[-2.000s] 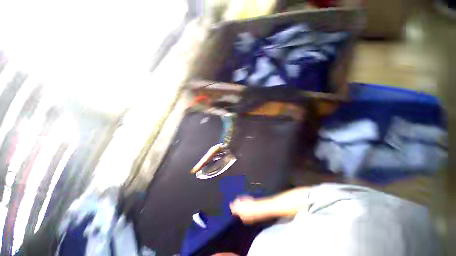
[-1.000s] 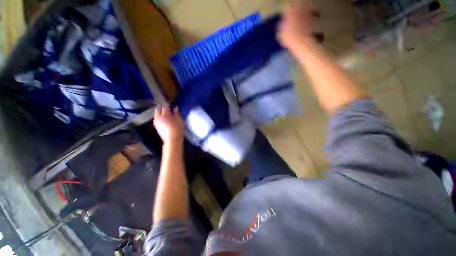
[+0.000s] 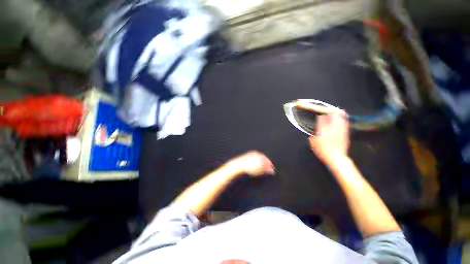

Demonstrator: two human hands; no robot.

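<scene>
The steam iron, with its pale rim and tan handle bar, sits on the black pressing pad, right of centre, its tip pointing left. My right hand is closed around the rear of the iron's handle. My left hand is over the near middle of the pad, blurred, with its fingers curled in; no cloth shows in it and its fingertips are not clear. A hose runs from the back of the iron to the right and curves up along the pad's far right side.
A heap of navy and pale blue-white pieces lies at the far left of the table, partly hanging over the edge. A blue-topped box and a red bundle are to the left. Blurred navy and white cloth is beyond the right edge.
The view has swung back from the floor and blue stand at the right to the pad. The navy cloth is out of my hands, and my right hand has taken the iron's handle.
</scene>
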